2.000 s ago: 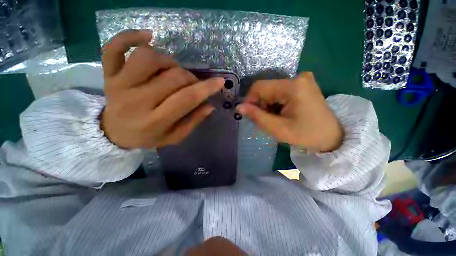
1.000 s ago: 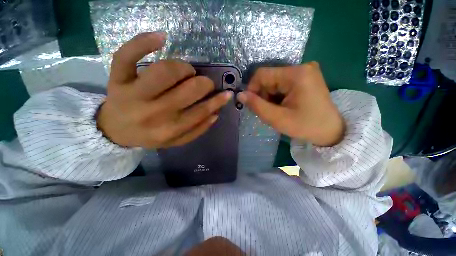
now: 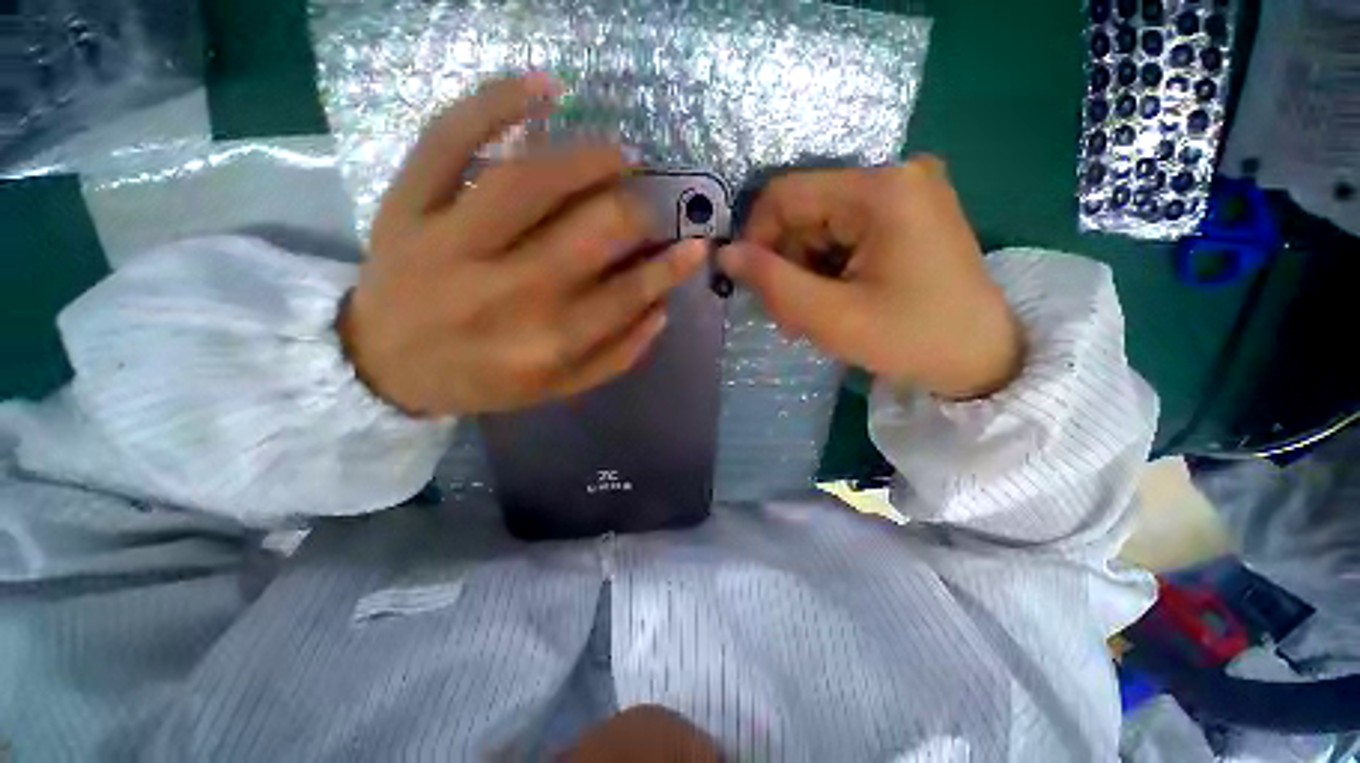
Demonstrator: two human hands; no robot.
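A dark grey tablet (image 3: 612,432) lies back up on silvery bubble wrap (image 3: 716,75), its logo near the wearer. An upright oval camera opening (image 3: 698,209) shows at its far right corner. My left hand (image 3: 515,268) lies over the tablet's upper left part, blurred, one fingertip at the lower end of the camera opening. My right hand (image 3: 880,283) pinches a small black round lens piece (image 3: 722,283) between thumb and forefinger at the tablet's right edge. The left fingertip hides part of the opening.
A silver lens sheet (image 3: 1156,112) with rows of black dots lies at the upper right. Blue-handled scissors (image 3: 1231,231) are below it. A clear blister tray (image 3: 97,75) is at the upper left, a pale sheet (image 3: 209,209) below it. Red and dark items (image 3: 1201,619) sit at the lower right.
The tablet and both hands sit slightly higher in view. The left fingertip has moved from the upper camera hole to the opening's lower end. The right hand still pinches the black piece.
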